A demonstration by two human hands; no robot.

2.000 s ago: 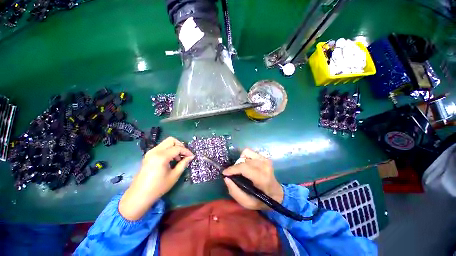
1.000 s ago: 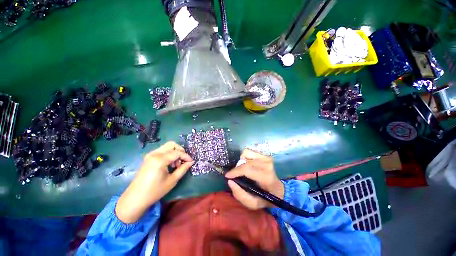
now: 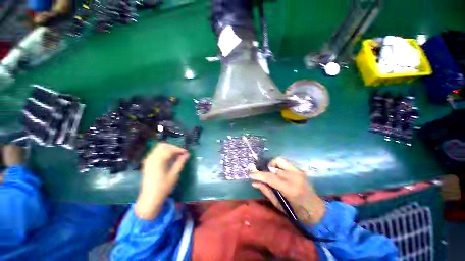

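Note:
A speckled purplish-grey PCB panel [image 3: 237, 159] lies flat on the green mat in front of me. My right hand [image 3: 283, 183] holds a black soldering iron [image 3: 286, 205] like a pen, its thin metal tip over the panel's upper right part. My left hand [image 3: 164, 165] is left of the panel, off it, at the right edge of a heap of black components [image 3: 114, 140]. Its fingers are a little apart, and nothing shows between them, though the picture is blurred. One black component [image 3: 193, 135] lies between heap and panel.
A grey fume hood [image 3: 244, 89] stands above the panel, beside a round solder pot [image 3: 306, 101]. A yellow basket [image 3: 373, 70] and a populated panel [image 3: 392, 117] are at the right. Striped bars [image 3: 52, 116] lie left. Another person's blue sleeve [image 3: 20, 199] is at the left edge.
My left hand has left the panel and moved left towards the heap. The iron's tip now points more upward across the panel. The view has turned left, bringing the other person in.

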